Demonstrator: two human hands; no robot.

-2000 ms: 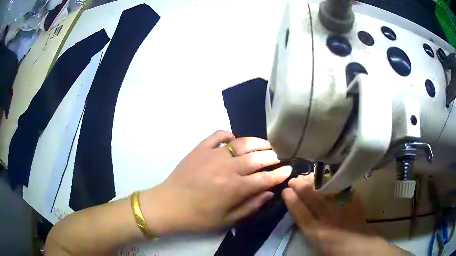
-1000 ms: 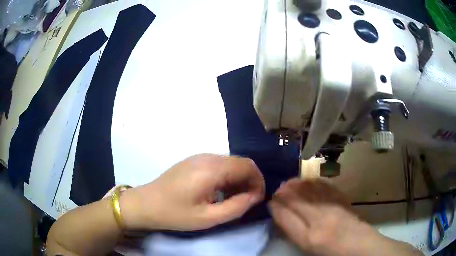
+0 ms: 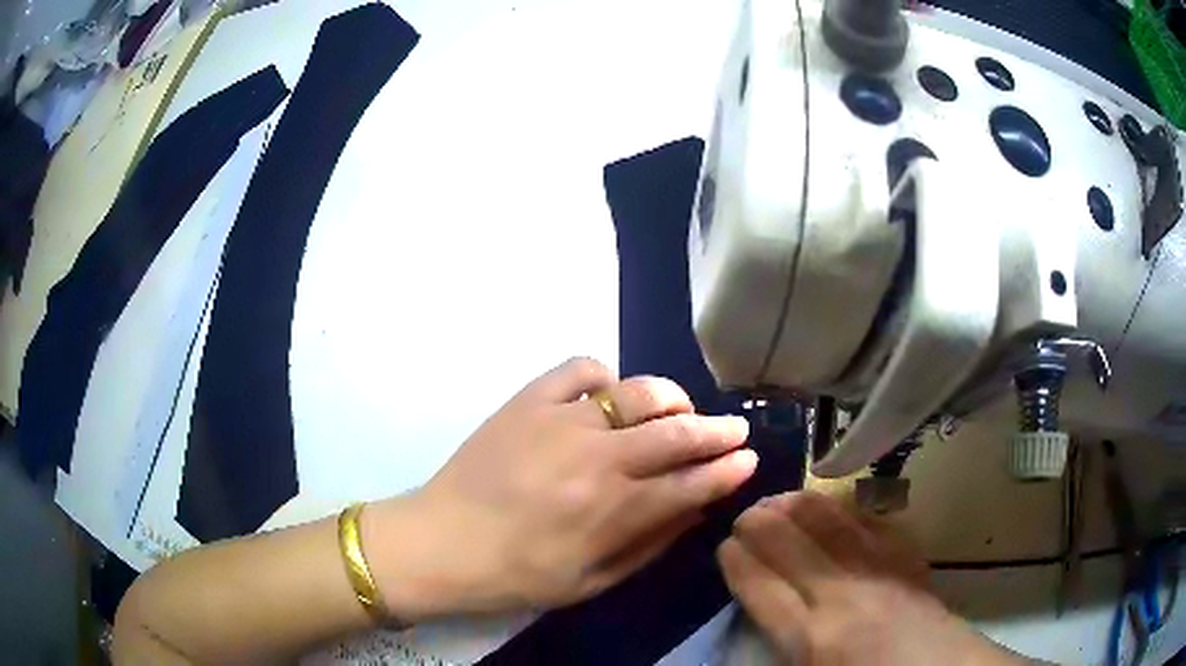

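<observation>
A dark collar piece (image 3: pixel 657 260) lies under the head of the white sewing machine (image 3: pixel 832 221), its far end on the table beyond the machine's left side. My left hand (image 3: pixel 585 481), with a ring and a gold bracelet, lies on the piece, fingertips just left of the presser foot area. My right hand (image 3: pixel 832 572) is at the fabric's right edge in front of the needle area, fingers bent. A pale strip shows below, between the hands. The needle is hidden, and I cannot tell whether the right fingers pinch the fabric.
Two dark curved pieces (image 3: pixel 254 286) lie at the left beside a tan board (image 3: pixel 91 195) with plastic bags. Blue-handled snips (image 3: pixel 1142 612) and a slim dark tool (image 3: pixel 1070 533) lie right of the machine. Something green (image 3: pixel 1155 52) is at the far right corner.
The hands parted from the foot and handled the fabric, uncovering a blurred pale strip. Now both are back near the needle, the left one flat on the piece. The far end now sits farther up the table.
</observation>
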